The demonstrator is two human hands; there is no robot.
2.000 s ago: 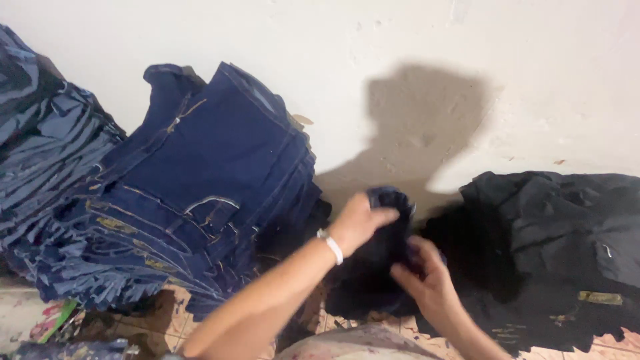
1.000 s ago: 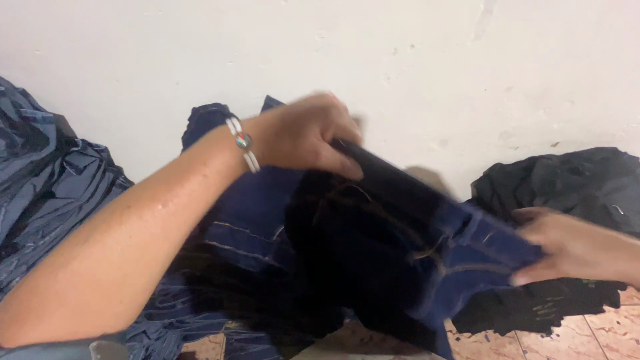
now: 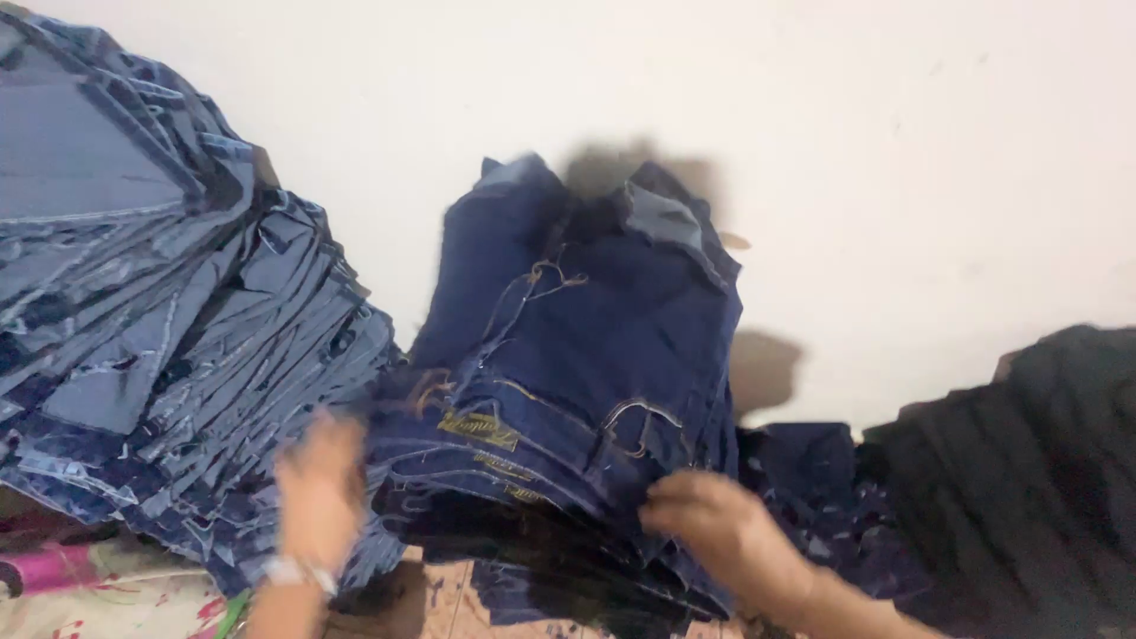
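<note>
A stack of dark blue denim garments (image 3: 612, 328) leans against the wall in the middle, its waistbands toward me, with yellow printed marks and light stitching. At the left edge of this stack is my left hand (image 3: 324, 488), blurred, with a white band at the wrist; whether it touches the cloth I cannot tell. My right hand (image 3: 710, 515) lies at the stack's lower right side, fingers bent against the denim; whether they grip it is unclear. Loose threads trail over the top garment.
A tall pile of grey-blue denim pieces (image 3: 231, 337) rises at the left. Black garments (image 3: 1029, 461) are heaped at the right. Behind is a pale wall (image 3: 843, 160); below are floor tiles (image 3: 448, 595) and a patterned cloth (image 3: 115, 595) at the lower left.
The dark denim piece held between both hands one second ago is no longer stretched between them. My hands have come down to either side of the blue stack. The view has shifted left.
</note>
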